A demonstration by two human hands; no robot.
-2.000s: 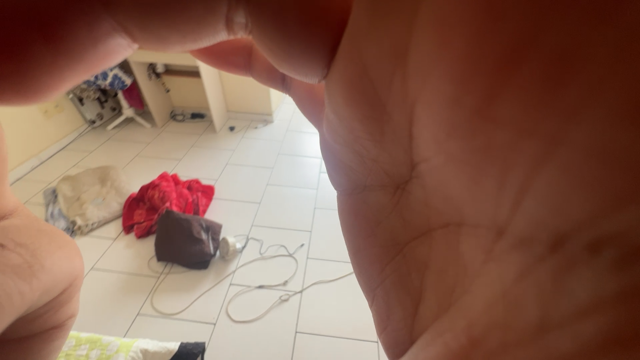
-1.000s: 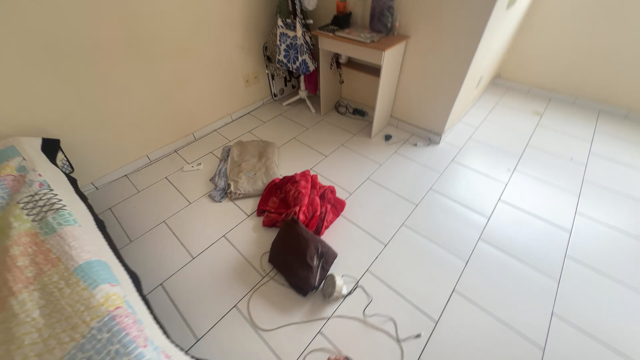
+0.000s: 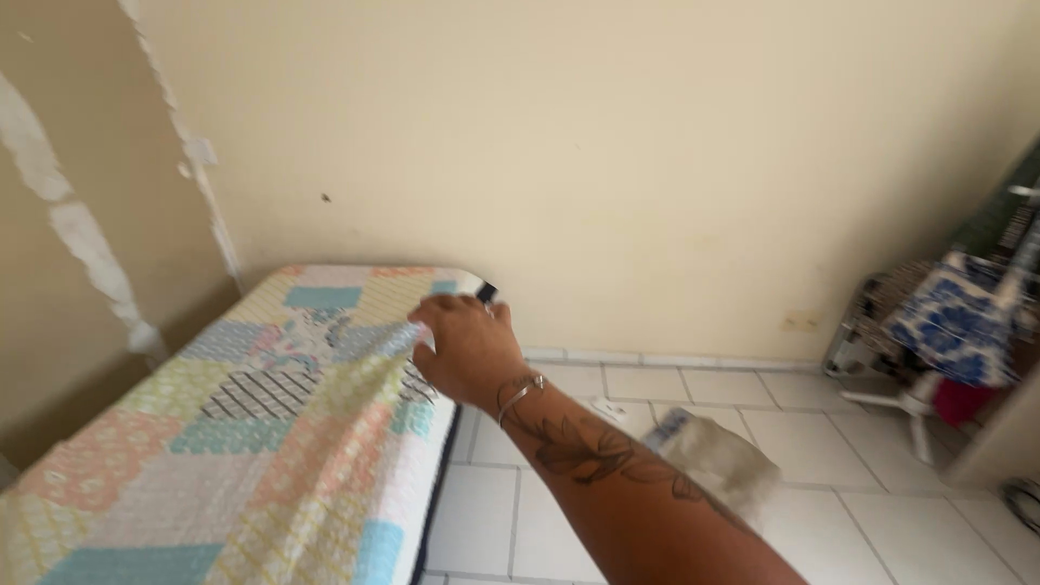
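A patchwork bed sheet (image 3: pixel 276 455) in pastel blocks covers a mattress on the left. My right hand (image 3: pixel 471 349) reaches in from the lower right, palm down, at the mattress's right edge near the far corner. Its thumb and fingers pinch the sheet, and raised folds run from them toward the near end of the bed. A thin bracelet (image 3: pixel 520 396) circles the wrist. Past my hand, the white side of the mattress and a dark strap or band (image 3: pixel 486 292) show at the corner. My left hand is out of the frame.
Beige cloth (image 3: pixel 719 463) lies on the white tiled floor (image 3: pixel 561 520), partly behind my forearm. A blue-and-white floral bag (image 3: pixel 955 321) hangs at the right above a white stand base (image 3: pixel 918 406). The plain wall (image 3: pixel 609 179) meets the bed's far end; a cable (image 3: pixel 1022 500) lies at the right edge.
One second ago no hand was in view; now my right hand holds the sheet, which is pulled into folds. Two seconds ago hands blocked much of the view. The view has swung left.
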